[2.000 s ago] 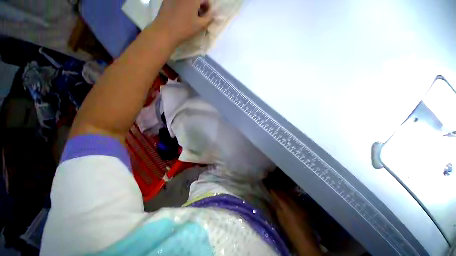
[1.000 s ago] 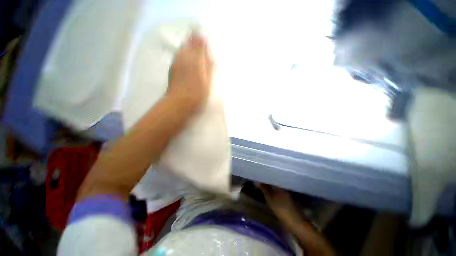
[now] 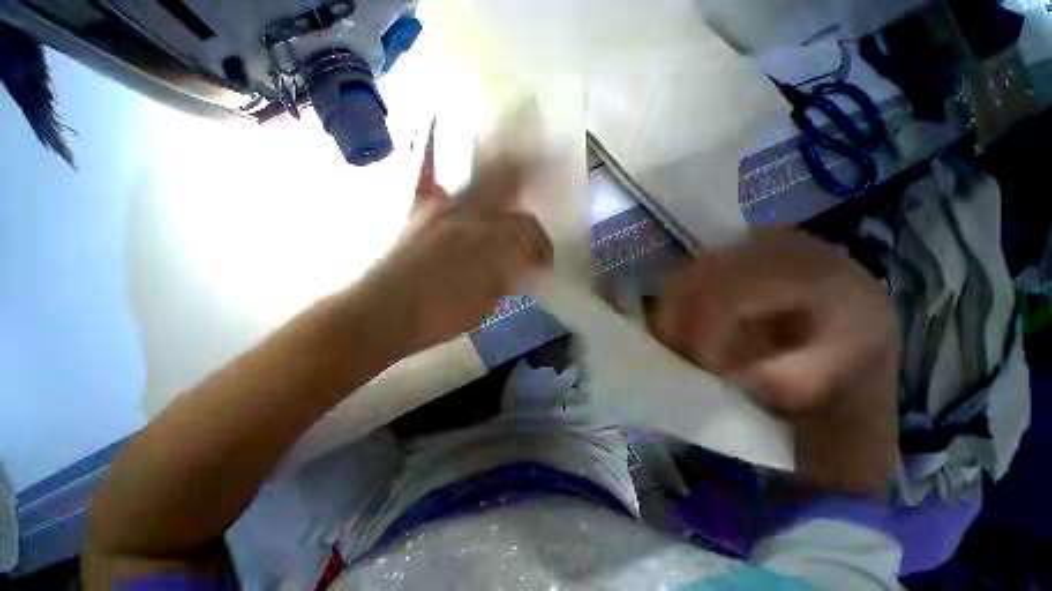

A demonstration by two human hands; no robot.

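A white-cream fabric panel [image 3: 646, 387] hangs between my hands over the table's front edge. My left hand [image 3: 479, 260] is blurred at the panel's left side, right of the sewing machine's dark cylinder [image 3: 350, 116]; whether its fingers hold the panel cannot be told. My right hand [image 3: 761, 329] is curled and blurred at the panel's lower right part and grips it. Another pale panel [image 3: 398, 393] lies under my left forearm and hangs at the table edge. The area below the machine head is washed out by the lamp.
The machine head [image 3: 173, 46] is at upper left, with a dark tuft [image 3: 40, 98] beside it. Blue-handled scissors [image 3: 836, 133] lie at upper right. The ruled table edge [image 3: 784, 179] crosses the view. Grey-white cloths [image 3: 957, 312] hang at the right.
The view has swung right to the machine head and scissors. My right hand has come up from below the table edge to the panel. My left hand is now beside the machine.
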